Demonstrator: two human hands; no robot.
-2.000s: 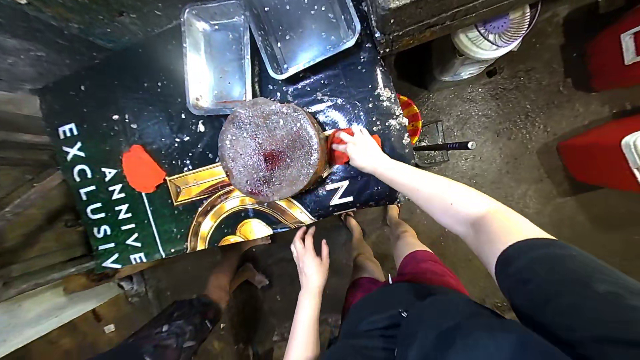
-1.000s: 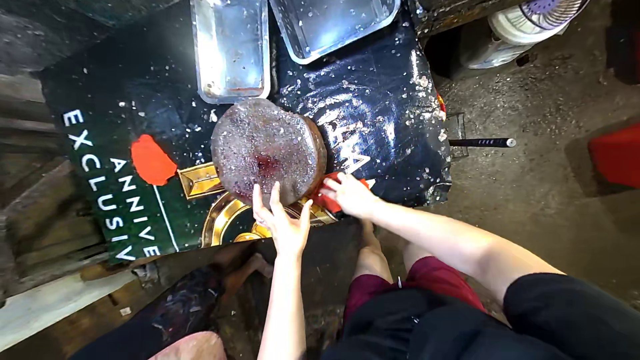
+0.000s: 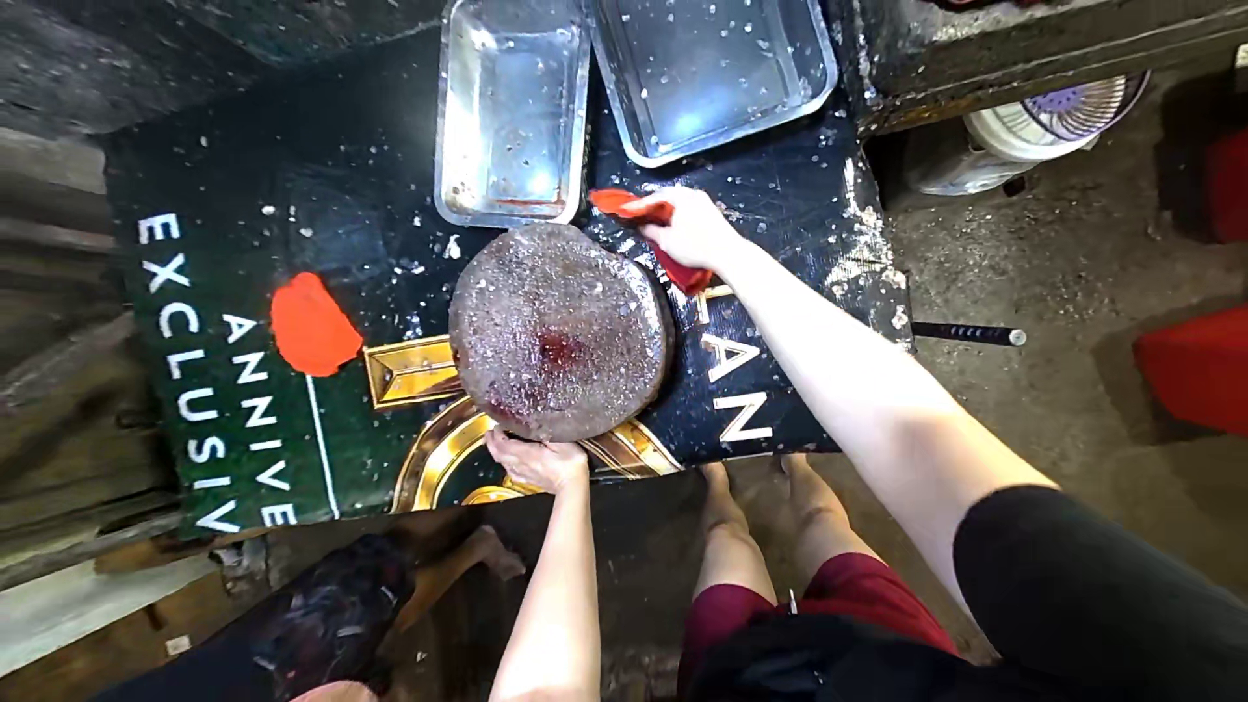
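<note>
A round chopping block (image 3: 585, 341), wet and speckled with a dark red stain in its middle, stands on a table covered with a printed banner (image 3: 380, 234). My right hand (image 3: 687, 229) is closed on a red cloth (image 3: 682, 273) just beyond the block's upper right side. At the block's near edge my left hand (image 3: 536, 460) touches its side, the fingers partly hidden beneath the rim. Another red piece (image 3: 312, 324), flat and seemingly cloth, lies on the banner to the left.
Two metal trays (image 3: 512, 117) (image 3: 712, 68) lie at the far side of the table. A black handle (image 3: 970, 333) juts past the right edge. A white bucket (image 3: 1014, 136) and a red object (image 3: 1199, 370) are on the floor. Another person's leg (image 3: 448, 575) shows at lower left.
My right hand has moved with the red cloth from the block's near right side to its far right side. My left hand, above the near edge a second ago, now touches the block.
</note>
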